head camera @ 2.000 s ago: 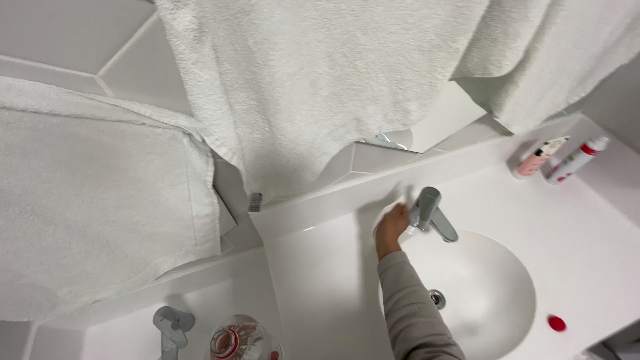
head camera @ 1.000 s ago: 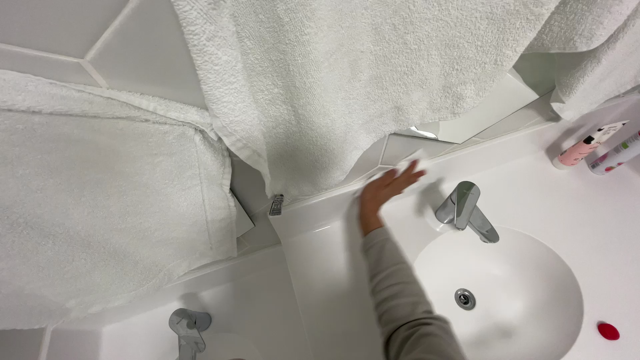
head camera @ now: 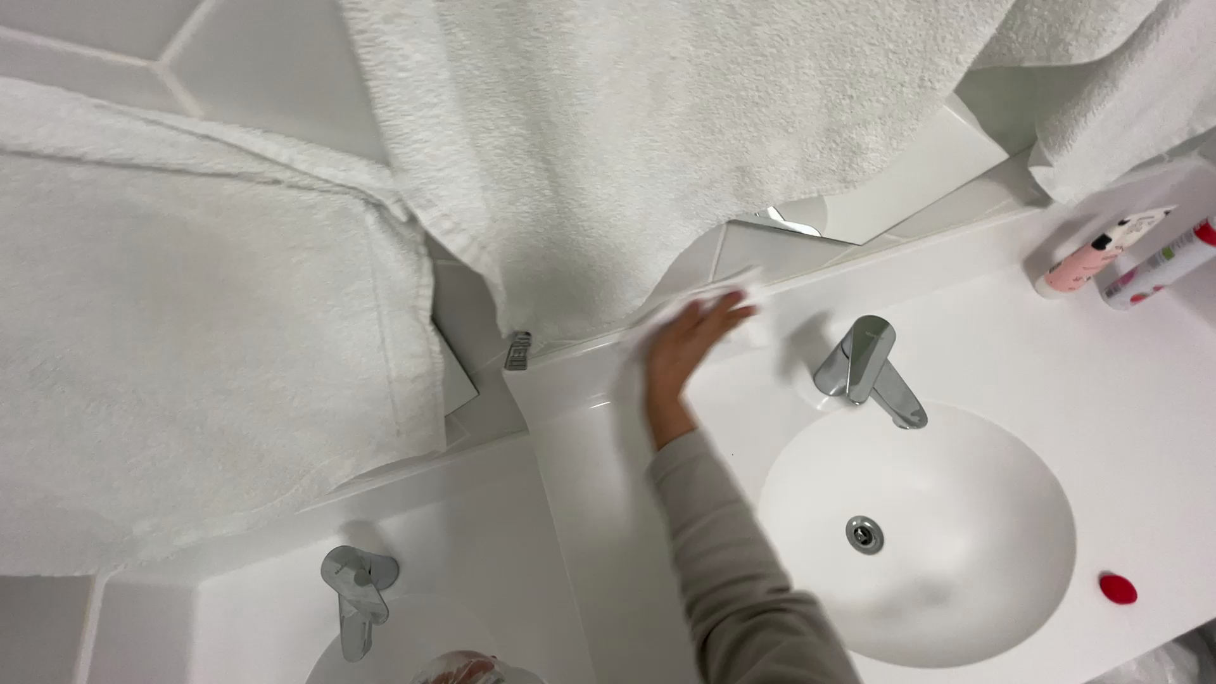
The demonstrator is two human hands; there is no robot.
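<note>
My right hand (head camera: 689,347), slightly blurred, presses a thin white cloth or wipe (head camera: 746,285) against the low backsplash behind the counter, left of the right-hand chrome faucet (head camera: 860,366). Its fingers point up and to the right, and a grey sleeve covers the arm. Below that faucet lies the round white basin (head camera: 950,532) with a metal drain (head camera: 864,535). At the bottom edge, left of centre, a clear rounded container (head camera: 465,668) is partly cut off. Skin-coloured shapes show at it, perhaps my left hand, but its grip cannot be made out.
White towels (head camera: 646,142) hang over the wall and mirror, low to the backsplash. A pink tube (head camera: 1092,256) and a white spray can (head camera: 1159,266) stand at the right. A red oval object (head camera: 1118,588) lies by the basin. A second faucet (head camera: 356,594) is at lower left.
My right hand has moved left from beside the right faucet to the backsplash, with the white cloth under it. The clear container shows less than two seconds ago. The view has shifted somewhat.
</note>
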